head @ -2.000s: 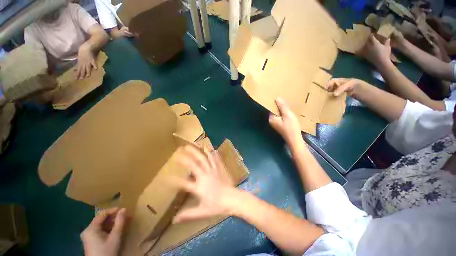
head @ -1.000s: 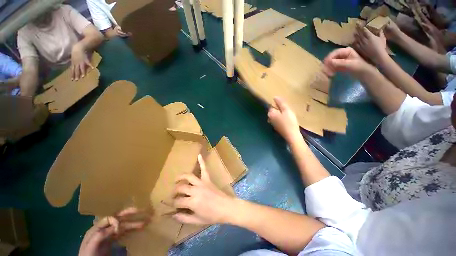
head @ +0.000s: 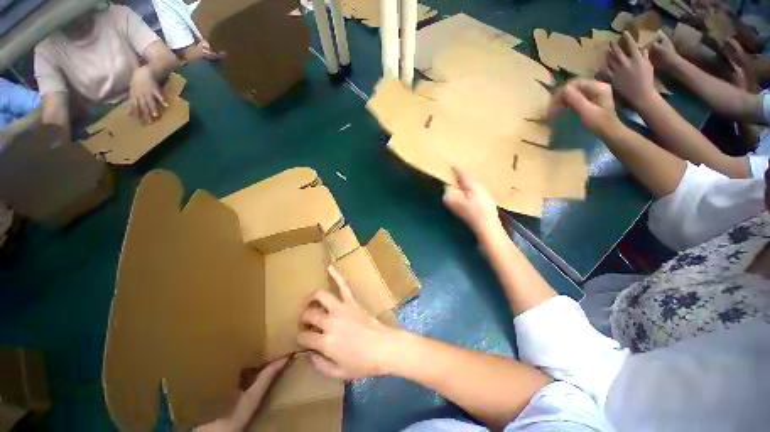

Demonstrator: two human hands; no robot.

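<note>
A tan cardboard mailer box being folded lies in front of me, its large lid standing up at the left with rounded ear-like ends. The far side wall is raised. A narrow flap stands at the right. My left hand, partly cut off by the bottom edge, grips the near side wall at its edge. My right hand is at the same wall's inner corner, its fingers curled and one finger pointing up along the front panel. Its fingertips are partly hidden.
A neighbour at the right holds a blurred cardboard blank above the dark-green tabletop. Pale upright legs stand at the back. A person presses a blank at the far left. A brown box lies at the lower left.
The lid has swung more upright and the box has turned a little. My left hand has moved right to the near side wall. The neighbour's blank has shifted.
</note>
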